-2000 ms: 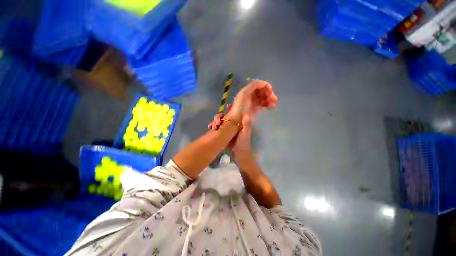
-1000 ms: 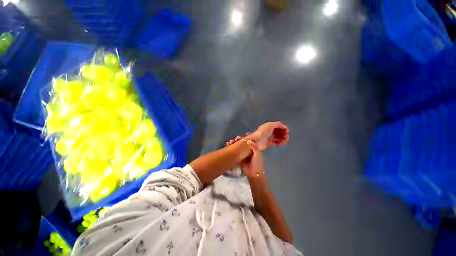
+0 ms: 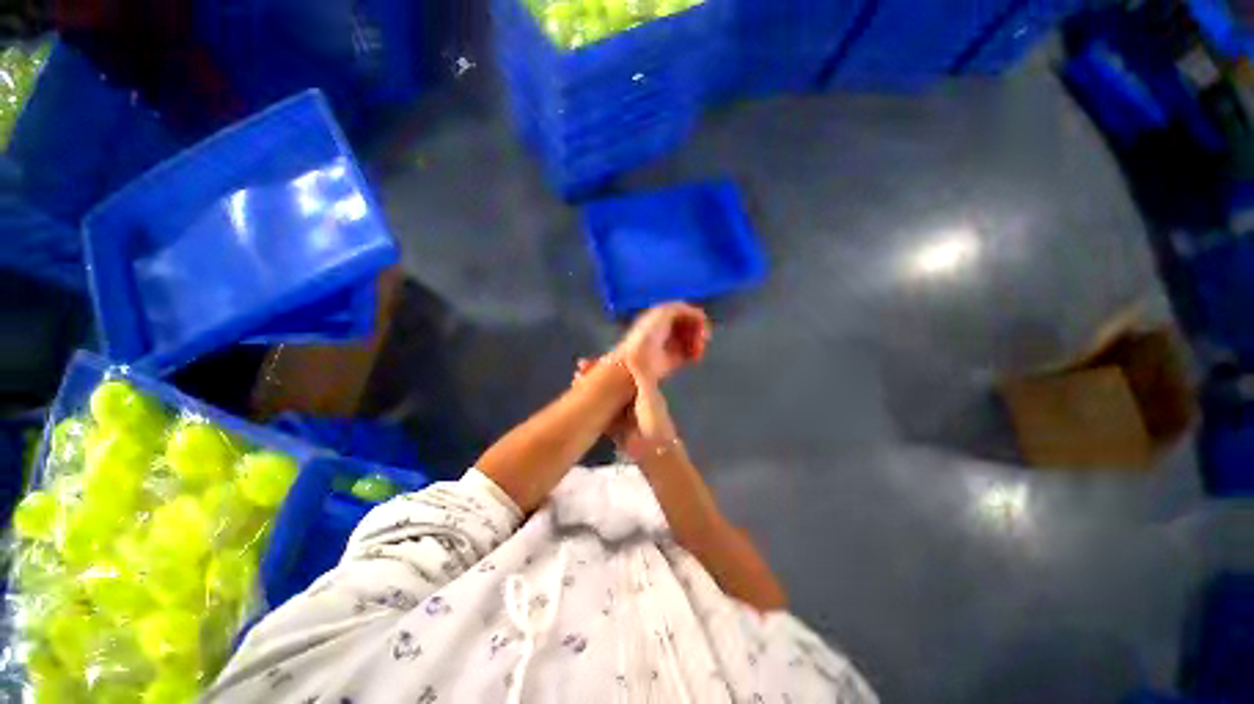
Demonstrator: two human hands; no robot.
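Observation:
My left hand (image 3: 671, 337) is in the middle of the view, with its fingers curled in and nothing seen in it. My right hand (image 3: 641, 410) is wrapped around my left wrist, its fingertips showing on the far side. Both hands are bare and small in the view. At the lower left, a blue tote (image 3: 289, 530) holds yellow-green balls (image 3: 165, 536) in clear shiny film.
An empty-looking blue tote (image 3: 248, 248) stands at the upper left. Another blue tote (image 3: 674, 245) lies on the grey floor (image 3: 853, 371) ahead. Behind it is a blue crate stack (image 3: 619, 117) with yellow-green balls on top. An open cardboard box (image 3: 1086, 413) is at right.
The view has moved on past the totes. The bagged balls are now lower left, and a blue floor tote and a cardboard box have come into view. My right hand still holds my left wrist.

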